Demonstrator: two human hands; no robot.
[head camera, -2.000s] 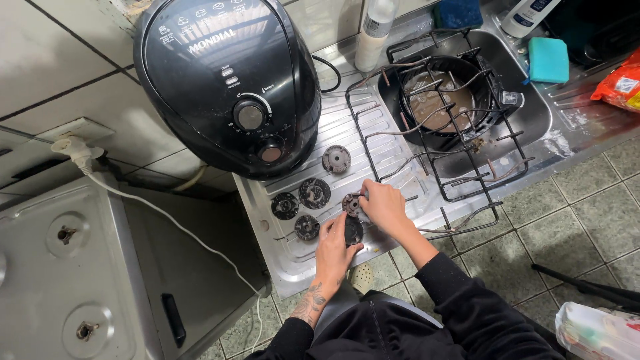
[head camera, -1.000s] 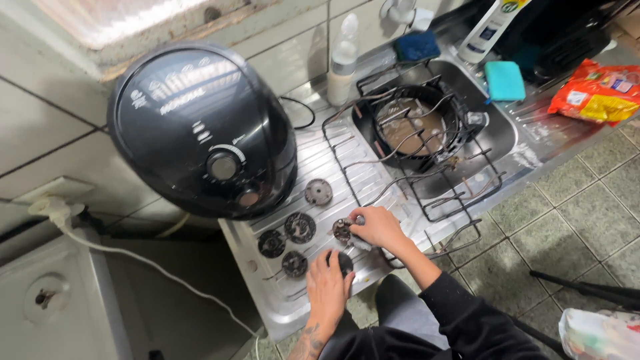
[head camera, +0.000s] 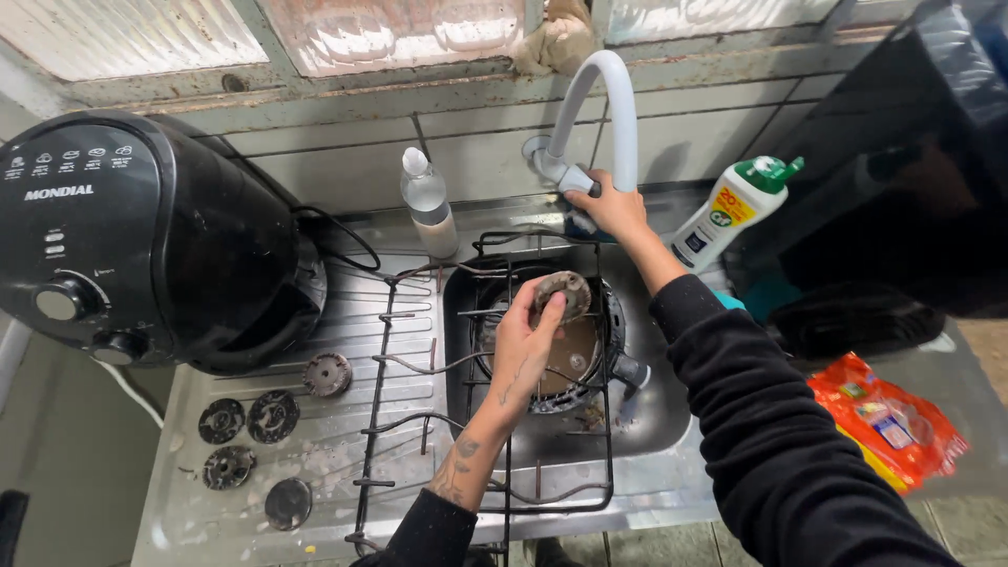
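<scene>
My left hand holds a grimy stove burner head above the sink, over a round black vessel of brown water. My right hand grips the handle at the base of the white faucet; no running water is visible. A black wire stove grate lies across the sink and drainboard. On the drainboard rest another burner head, several dark burner parts and a dark round burner cap.
A black air fryer stands at the left. Behind the sink is a clear plastic bottle. To the right are a Cif cleaner bottle, a teal sponge partly behind my sleeve, and an orange plastic packet.
The burner head has left the drainboard and is in my left hand over the sink. My right hand has moved from the burner parts to the faucet. The view has swung toward the sink.
</scene>
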